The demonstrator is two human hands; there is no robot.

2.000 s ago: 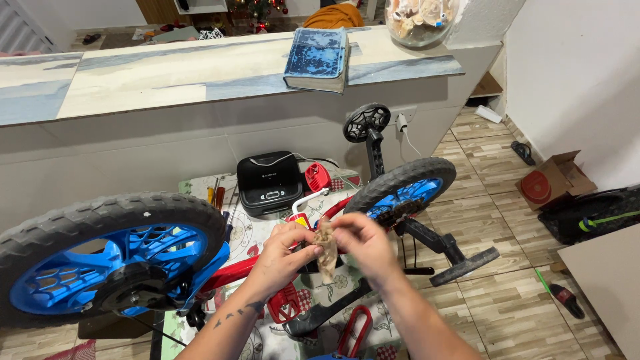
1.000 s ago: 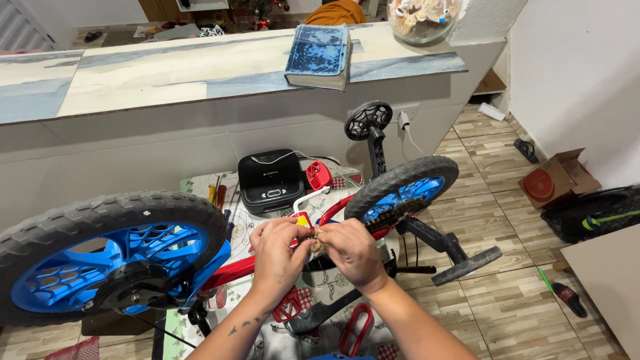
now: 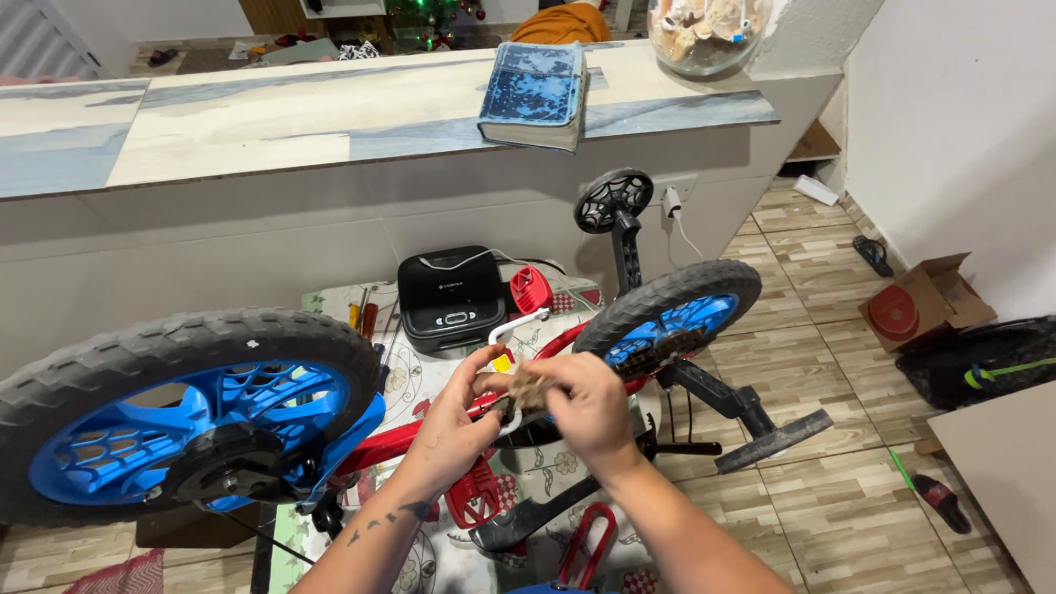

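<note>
An upside-down child's bicycle, its red frame [image 3: 388,444] between two blue-rimmed wheels, lies across the cloth-covered table [image 3: 396,363]. Above the middle of the frame, my left hand [image 3: 462,412] pinches a small dark metal part whose kind I cannot tell. My right hand [image 3: 590,408] grips a crumpled brown rag [image 3: 530,392] against that part. The white crank [image 3: 503,330] bends up just behind my fingers. To the left stands one wheel's black tire [image 3: 330,338]; the other wheel's tire [image 3: 726,276], with a black training wheel [image 3: 615,200] beyond it, is to the right.
A black appliance [image 3: 452,297], a red pedal [image 3: 530,289] and screwdrivers [image 3: 369,320] are on the table's far side. Behind is a ledge with a blue book [image 3: 535,87] and a glass bowl [image 3: 705,37]. A cardboard box [image 3: 932,301] and a sandal [image 3: 940,502] lie on the floor at right.
The rag hung below my fingers two seconds ago; now it is bunched against the small part. My hands have shifted slightly and stay close together.
</note>
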